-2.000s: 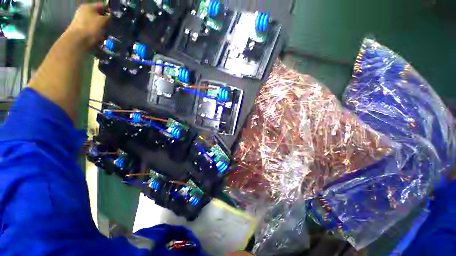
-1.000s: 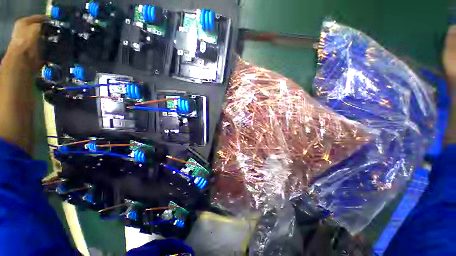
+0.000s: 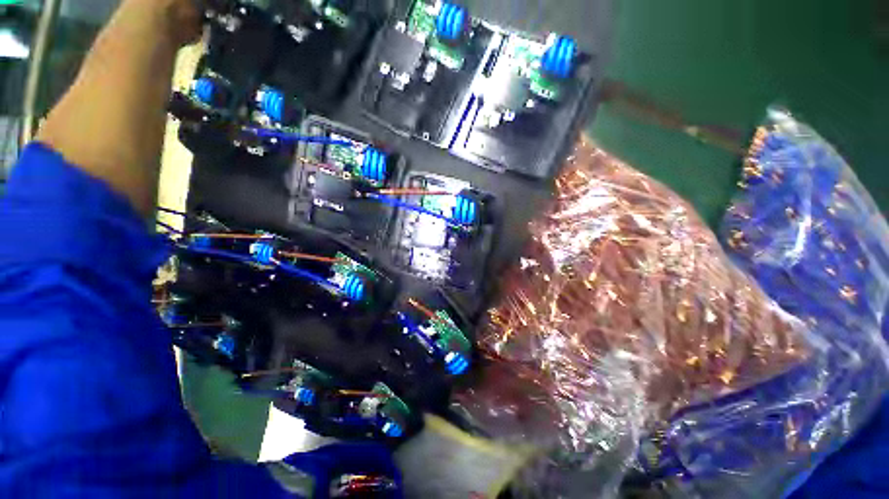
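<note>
My left hand (image 3: 183, 21) is at the top left, dark and cut off by the upper edge, beside the far left corner of a dark flat surface; its fingers cannot be made out. Rows of black plastic housings (image 3: 336, 210) lie on that surface. They hold small green circuit boards (image 3: 341, 156) and blue ribbed pieces (image 3: 465, 208). Thin brown and blue lead wires (image 3: 302, 258) stick out from several units in the nearer rows. My right hand is out of the picture; only a blue sleeve shows at the lower right.
A clear bag of coppery wires (image 3: 624, 292) lies right of the housings. A clear bag of blue wires (image 3: 814, 224) lies beyond it. A pale sheet with a yellowish edge (image 3: 453, 458) is at the bottom. The green bench (image 3: 682, 58) shows behind, and a cream edge (image 3: 175, 180) runs at left.
Since one second ago the view has turned and shifted, so housings and bags appear further right and tilted. My right forearm has left the picture. My left hand is now cut off at the top.
</note>
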